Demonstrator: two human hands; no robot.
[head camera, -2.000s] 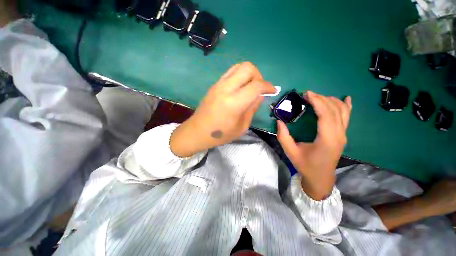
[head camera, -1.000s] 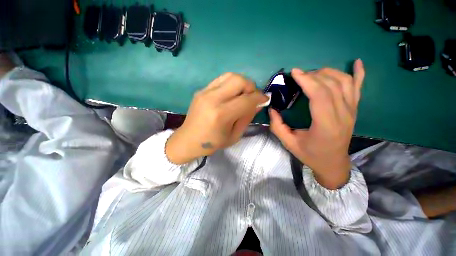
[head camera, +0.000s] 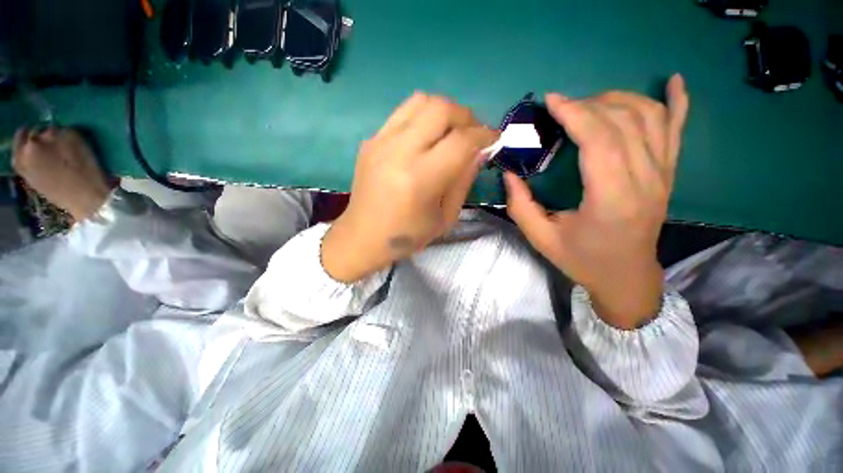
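Observation:
My right hand (head camera: 610, 185) holds a black watch head (head camera: 528, 139) by its edges between thumb and forefinger, just above the green mat. Its glass faces up and reflects a white patch. My left hand (head camera: 411, 180) pinches a small white wiping cloth (head camera: 494, 148) in the fingertips, at the left edge of the watch head. Whether the cloth presses on the edge or the glass is hard to tell.
A row of watch heads (head camera: 311, 35) lies at the back left of the green mat (head camera: 444, 46). Loose watch heads (head camera: 778, 57) lie at the back right. A black cable (head camera: 136, 120) and another person's hand (head camera: 63, 171) are at the left.
The view has shifted. The watch head's glass has turned more towards me, and the cloth stays at its left edge. The neighbour's hand has come into view on the left.

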